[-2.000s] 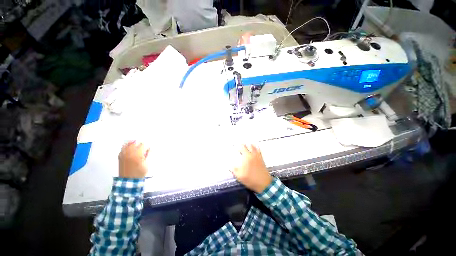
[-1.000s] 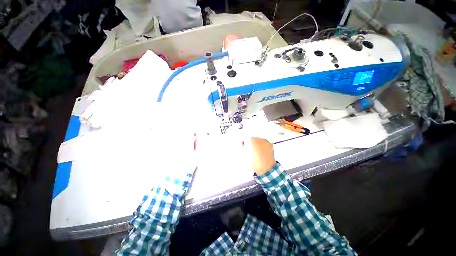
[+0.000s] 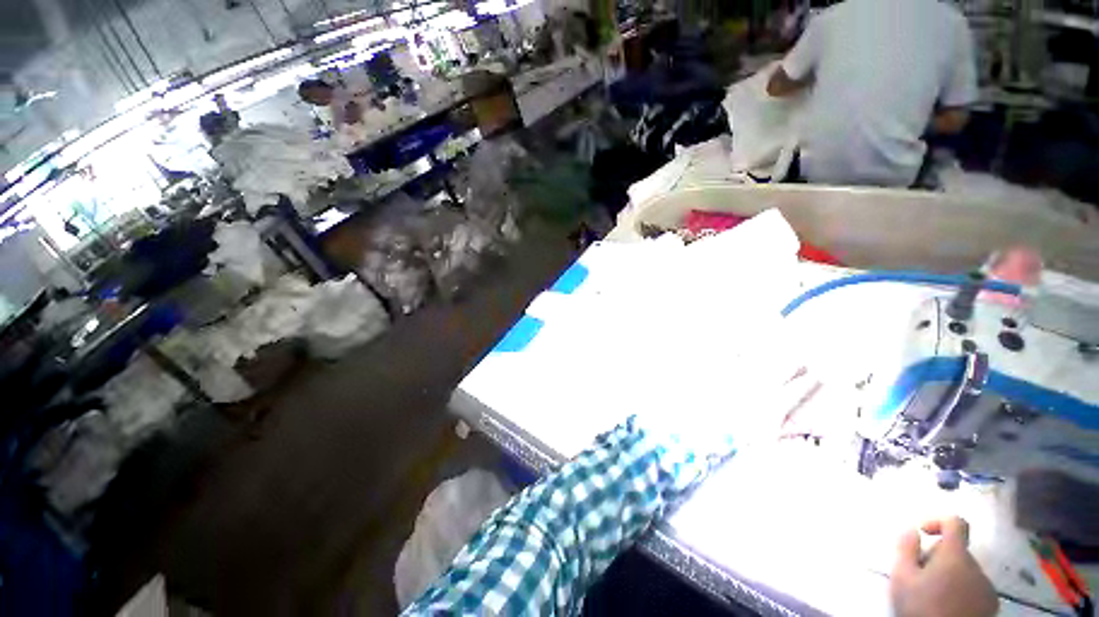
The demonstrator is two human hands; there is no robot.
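Observation:
The white garment panel (image 3: 687, 319) is overexposed and spreads over the table left of the needle. The machine's needle and presser foot area (image 3: 898, 452) is at the right. My left hand (image 3: 801, 404) is washed out by glare on the cloth left of the foot; its grip cannot be made out. My right hand (image 3: 944, 573) is at the lower right, in front of the foot, thumb and fingertips bent close together at white material. Whether it pinches anything is unclear. Orange-and-black snips (image 3: 1061, 576) lie right of it.
A blue tube (image 3: 880, 280) curves behind the needle end. A beige trough (image 3: 940, 223) runs behind the table. A person in a pale shirt (image 3: 886, 90) is beyond it. White fabric heaps (image 3: 301, 319) lie across the aisle at left. A pale bundle (image 3: 452, 524) is below the table edge.
The view has swung left and up, so the machine now sits at the right edge and the factory floor shows. My left hand has moved from the panel's left side to near the foot.

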